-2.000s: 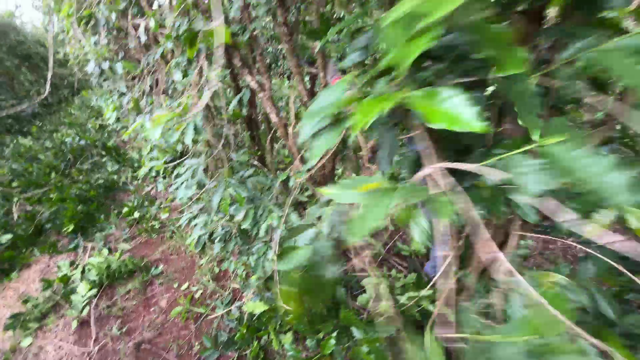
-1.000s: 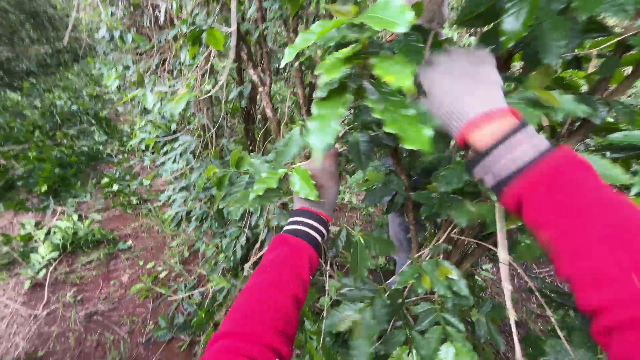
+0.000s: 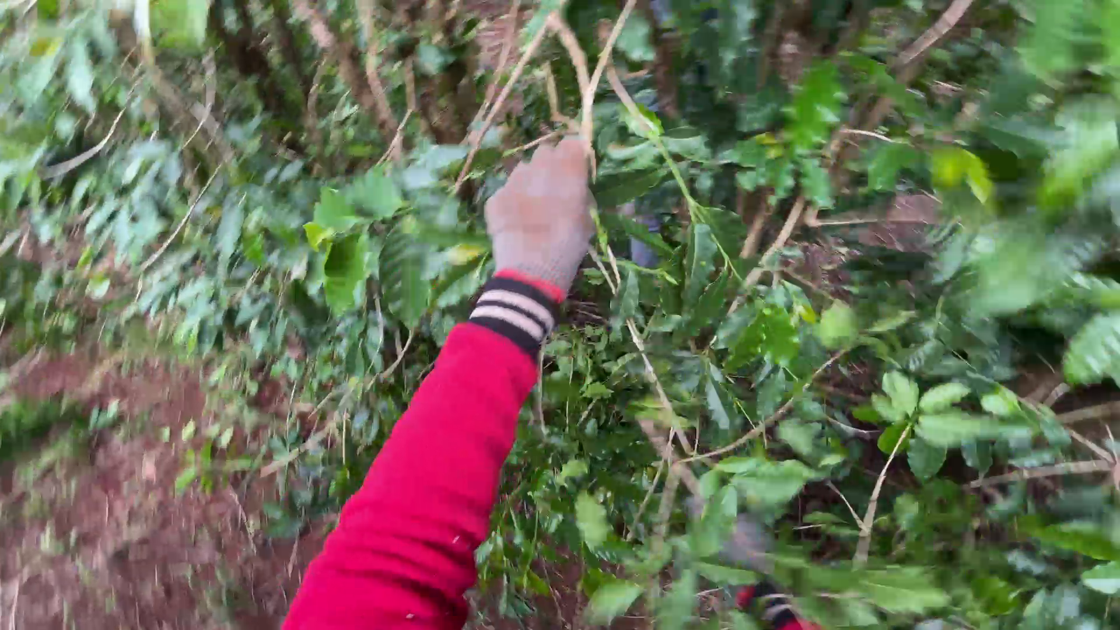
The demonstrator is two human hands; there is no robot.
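My left hand (image 3: 541, 210), in a grey knit glove under a red sleeve with a striped cuff, is closed around thin woody branches (image 3: 584, 105) at the upper middle of the view. Green leafy twigs hang on both sides of it. Low at the right, my right hand (image 3: 745, 541) is a dark blur behind green leaves (image 3: 761, 481), with only part of its striped cuff showing. Its fingers are hidden, so I cannot tell what it touches.
Reddish bare soil (image 3: 114, 507) lies at the lower left. Brown stems (image 3: 350, 70) stand behind the foliage, and a leafy shoot (image 3: 910, 411) and crossing branches fill the right side. A bluish thing shows behind the leaves near my left hand.
Two seconds ago no hands were in view. One second ago both were up among the leaves; my right hand has since moved down, low into the foliage. The view has shifted.
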